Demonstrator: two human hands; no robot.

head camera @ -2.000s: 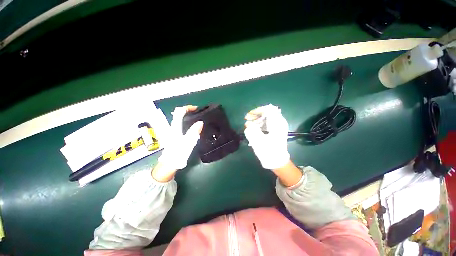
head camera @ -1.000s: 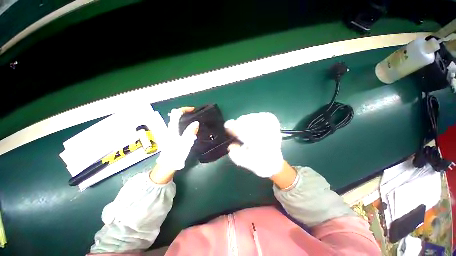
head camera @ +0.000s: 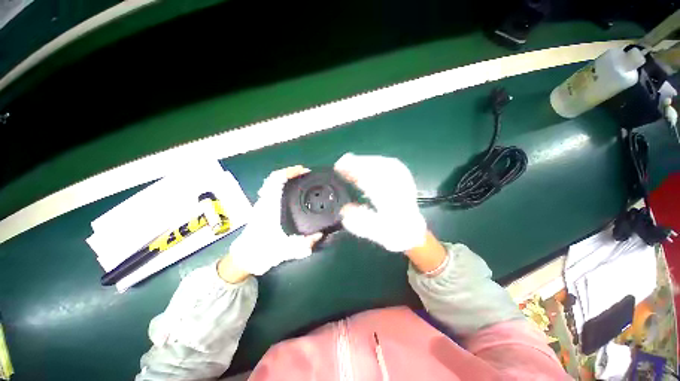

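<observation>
A black socket block (head camera: 317, 201) is held between both hands in the middle, a face with a round recessed outlet towards the camera. My left hand (head camera: 270, 223), in a white glove with bare fingertips, grips its left side. My right hand (head camera: 388, 201), in a white glove, grips its right side near the upper and right edges. The black power cord (head camera: 488, 178) comes out from behind my right hand and lies coiled on the green bench. Its plug (head camera: 501, 97) lies above the coil.
White sheets (head camera: 119, 219) carry a yellow-black hand tool (head camera: 175, 234) at left. A pale rail (head camera: 298, 119) bounds the bench, with a dark green channel (head camera: 417, 71) beyond. At right are a translucent bottle (head camera: 596, 83), another black cable (head camera: 639, 164), papers (head camera: 608, 279) and a dark phone-like object (head camera: 608, 324).
The block has turned in my hands, so its round outlet now faces the camera. My right hand has closed in from the cord side to the block. My left fingers have moved to its edges.
</observation>
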